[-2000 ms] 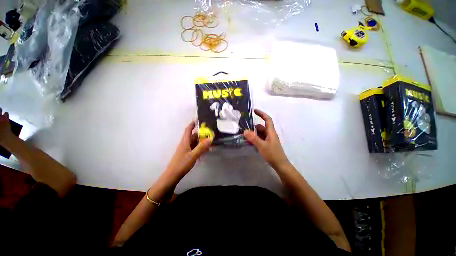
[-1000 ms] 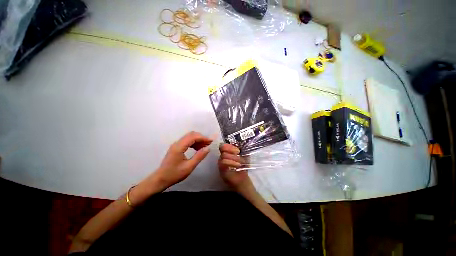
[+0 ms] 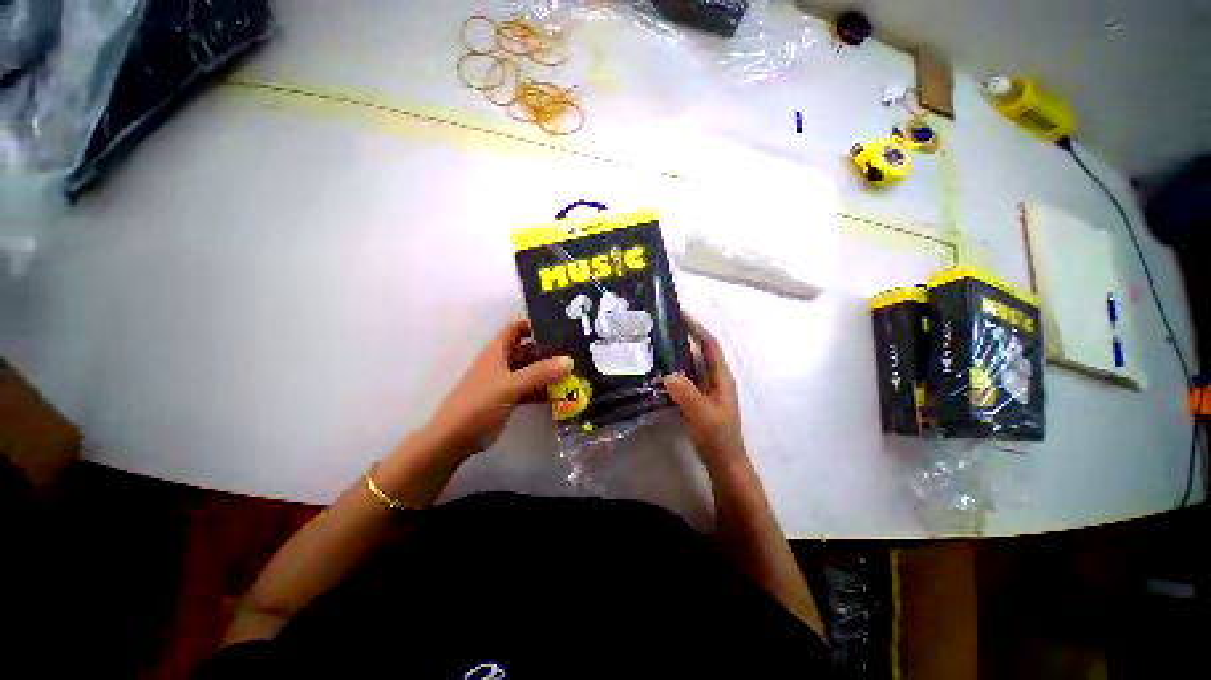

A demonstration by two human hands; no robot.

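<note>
A black retail box (image 3: 608,312) with a yellow top, "MUSIC" lettering and an earbuds picture faces up in clear film. Its small black loop shows at the top, and loose film (image 3: 598,452) hangs below its lower edge. My left hand (image 3: 498,388) holds its lower left side, thumb on the front. My right hand (image 3: 708,395) holds its lower right side. Bagged boxes (image 3: 989,356) stand to the right, with crinkled film at their base. A whitish stack of poly bags (image 3: 757,219) lies behind my right hand, washed out by glare.
Rubber bands (image 3: 531,80) lie at the back. A large bag with black goods (image 3: 166,80) is back left. Small yellow items (image 3: 882,161), a blue piece (image 3: 798,121) and a yellow corded object (image 3: 1029,109) are back right. A notebook (image 3: 1073,286) with a blue pen (image 3: 1116,330) is far right.
A second ago my right hand held the box tilted, back side showing, with my left hand off it. Now its front shows, it is more upright, and both hands hold it. The view has shifted slightly.
</note>
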